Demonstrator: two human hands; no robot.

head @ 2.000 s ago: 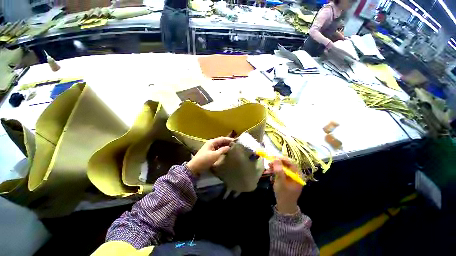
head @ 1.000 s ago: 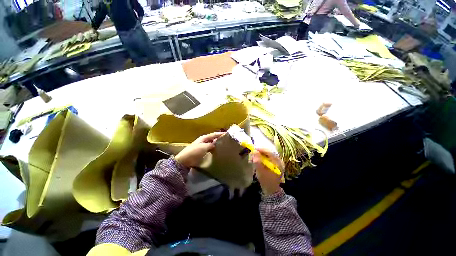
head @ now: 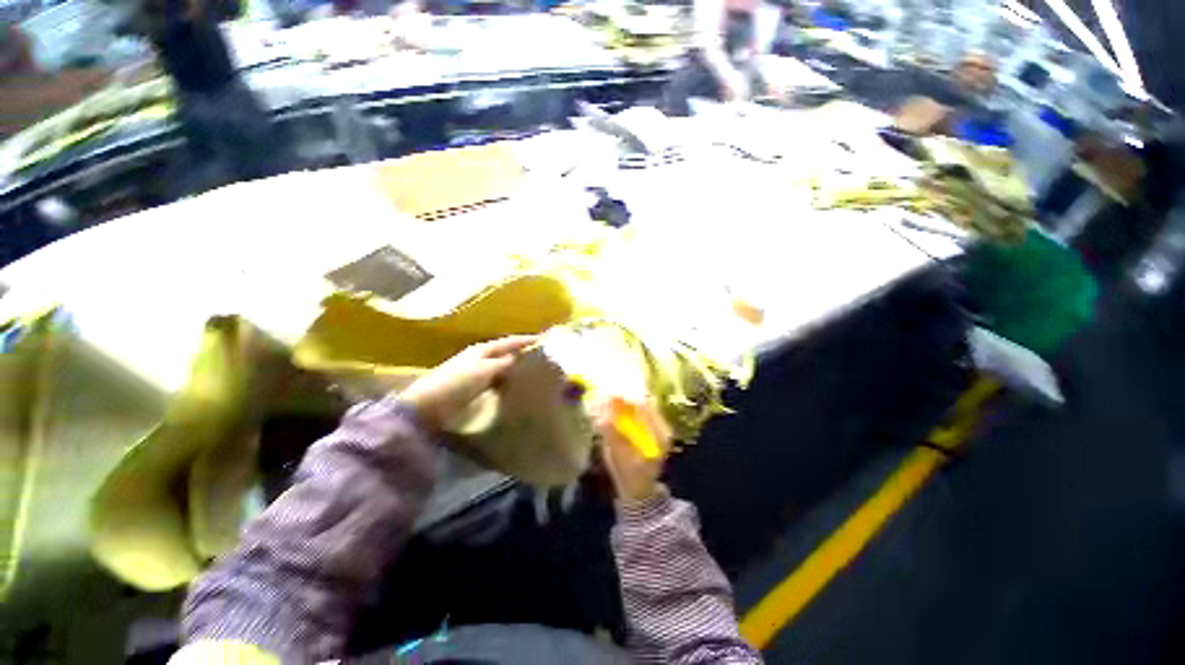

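Observation:
A khaki bag body with a yellow inside stands open at the table's near edge. My left hand grips its top edge. My right hand, just right of the bag, is shut on a slim yellow-handled tool. The tool's tip is blurred against a pale area at the bag's right side, so I cannot tell if it touches. More khaki bag bodies stand to the left.
Yellow-green strips lie right of the bag. A dark square panel, an orange-brown board and a black lump lie behind. A small brown piece lies at right. People stand at the far benches.
The view has swung right and blurred, so the bag and hands appear further left. My left hand still holds the bag edge and my right hand still holds the yellow tool.

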